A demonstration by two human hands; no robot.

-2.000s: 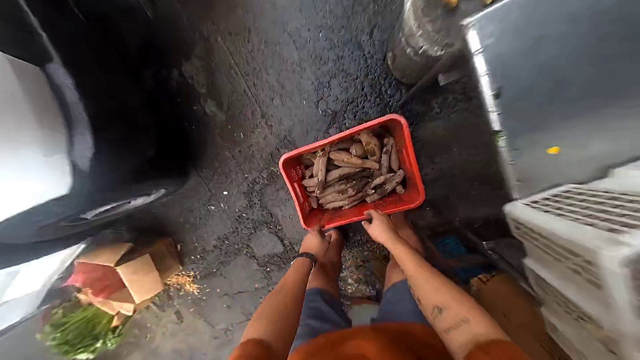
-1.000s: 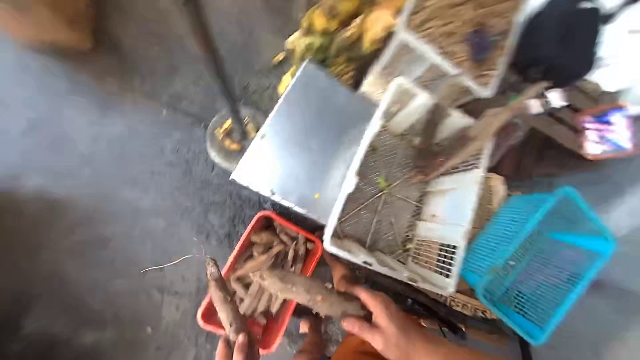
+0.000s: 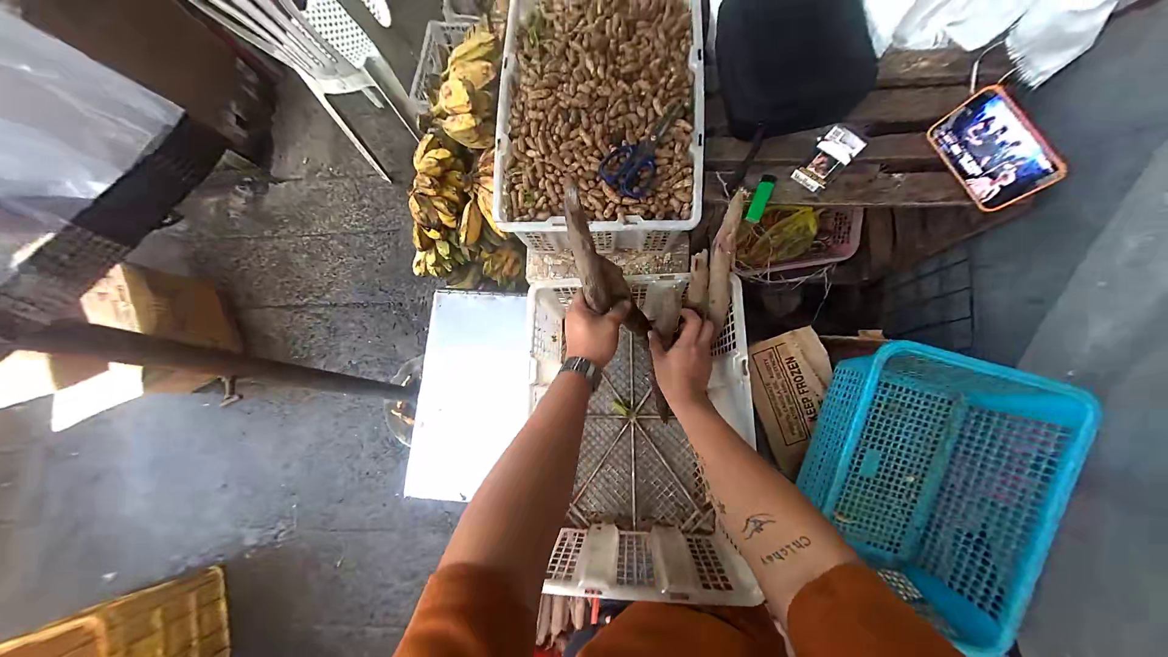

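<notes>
My left hand [image 3: 593, 328] is closed around a long brown cassava root [image 3: 589, 255], which points up and away over the far end of a white plastic crate [image 3: 741, 429]. Beside it my right hand [image 3: 683, 360] grips cassava roots joined in a cluster; one long root [image 3: 727, 246] and shorter ones rise behind its fingers, and a thin tip hangs down below. Both hands are above the crate's far part, close together. The crate's mesh floor shows a small green leaf [image 3: 623, 409]. Where the roots join is partly hidden by my fingers.
Beyond stands a white crate of peanuts [image 3: 584, 109] with blue-handled scissors [image 3: 630, 169] on top. Bananas [image 3: 443, 201] and a pale flat panel [image 3: 470, 392] are left. A blue basket [image 3: 1077, 474], a cardboard piece [image 3: 789, 392], a green lighter [image 3: 760, 198] and a phone [image 3: 997, 148] are right.
Two seconds ago both hands were at the red crate of roots; one second ago they held roots above it. Now they hold roots over the white crate. The view has swung a lot.
</notes>
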